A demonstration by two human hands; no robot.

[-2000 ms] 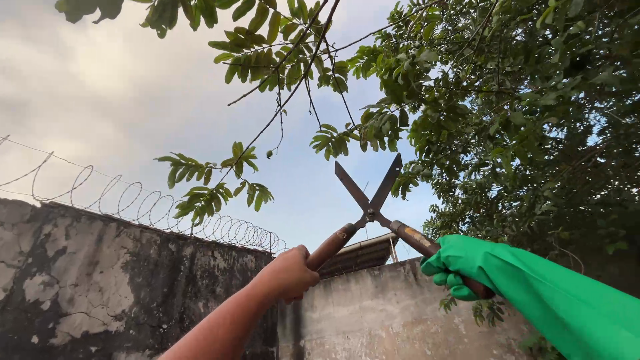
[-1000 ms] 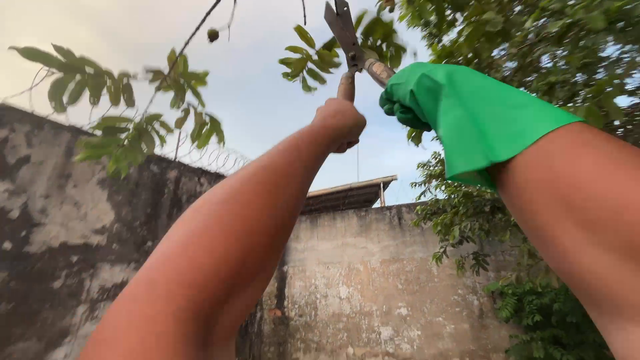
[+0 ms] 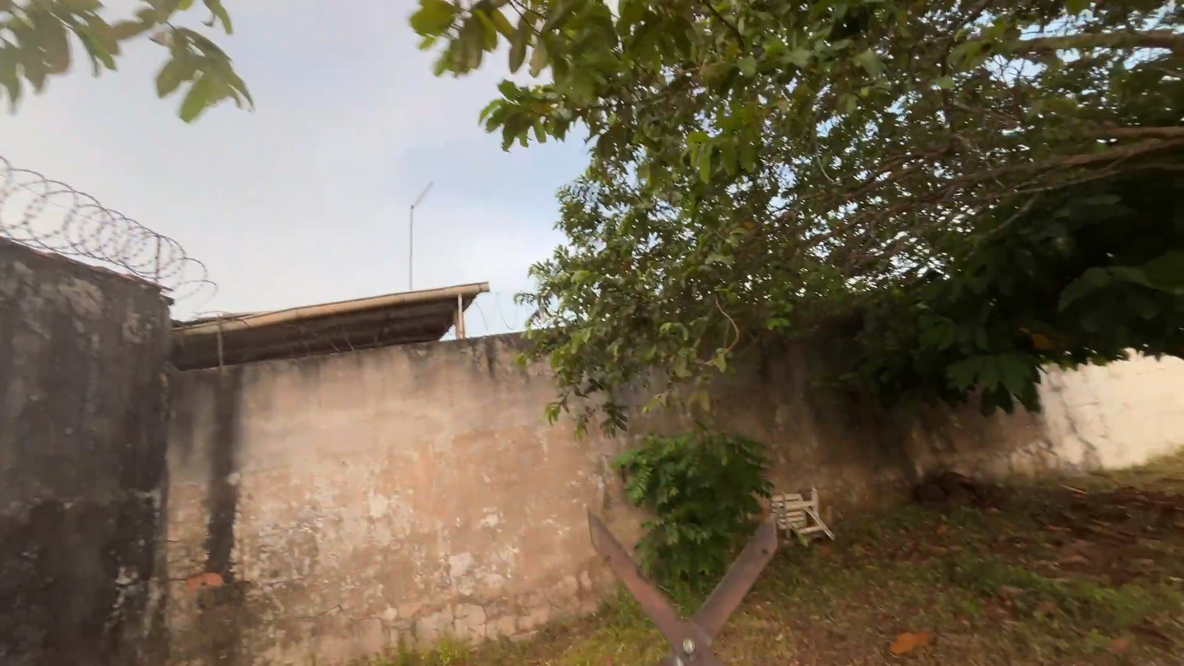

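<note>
The rusty blades of a pair of hedge shears [image 3: 688, 643] rise from the bottom edge of the head view, spread apart in a V with the pivot bolt low in the frame. Nothing lies between the blades. Their handles are out of view below, and so are both my hands. Behind the blade tips stands a small leafy bush [image 3: 694, 504] at the foot of the wall. Leafy tree branches [image 3: 666, 231] hang above and to the right, well away from the blades. A blurred leafy twig [image 3: 199, 74] hangs at the upper left.
A weathered plaster wall [image 3: 370, 481] runs across the back, with a darker wall [image 3: 74, 444] on the left topped by coiled razor wire [image 3: 92, 227]. A roof edge [image 3: 351, 310] shows beyond. A white chair [image 3: 801, 514] lies by the bush on grassy ground [image 3: 971, 592] with fallen leaves.
The shears have come down from among the high leaves to the bottom of the view, and their blades are spread wider than a second ago. Both hands have left the frame. The view has swung right and down.
</note>
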